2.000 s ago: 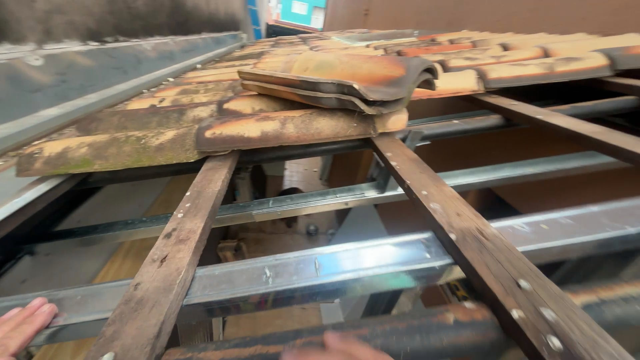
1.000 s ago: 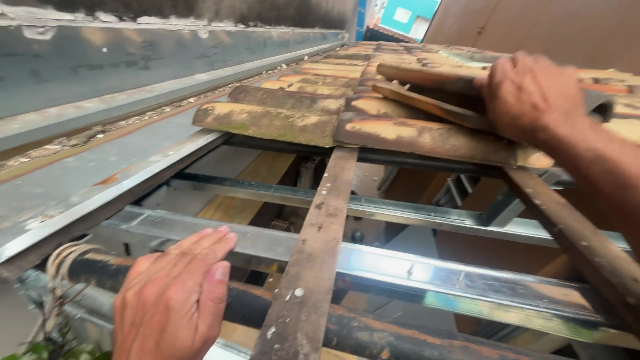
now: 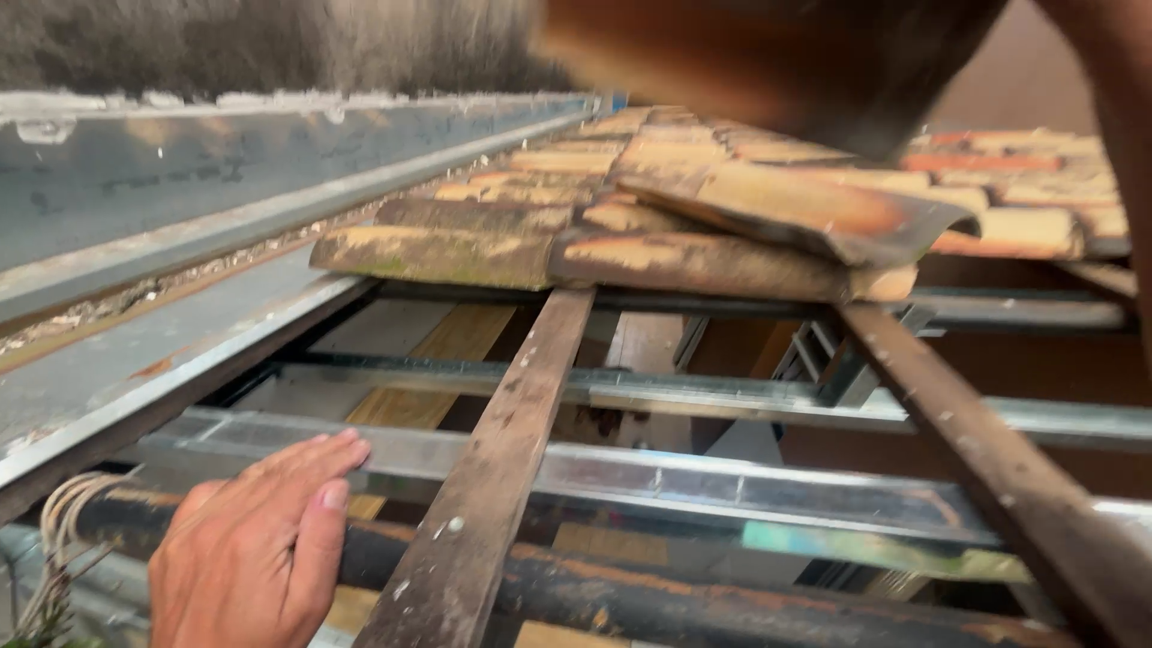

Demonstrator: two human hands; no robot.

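Note:
My left hand (image 3: pixel 261 540) rests palm down over a galvanized metal batten (image 3: pixel 405 450), fingers extended, holding nothing. A blurred clay roof tile (image 3: pixel 756 54) is raised close to the camera at the top. My right forearm (image 3: pixel 1107 117) comes up along the right edge beside it; the right hand itself is cut off or hidden, so its grip is not visible. Below the raised tile, one loose clay tile (image 3: pixel 801 202) lies aslant on the front row of laid tiles (image 3: pixel 684 261). A wooden rafter (image 3: pixel 504 432) runs between my left hand and the right rafter.
Gaps between battens open onto the space below. A second wooden rafter (image 3: pixel 972 432) slopes down at right. A dark, rusty pipe (image 3: pixel 702 594) crosses the front. Metal flashing (image 3: pixel 225 171) lines the wall at left. Coiled cord (image 3: pixel 72 517) hangs at the pipe's left end.
My right hand was on the loose stacked tiles a second ago; one tile is now raised toward the camera. The left hand remains at the near batten.

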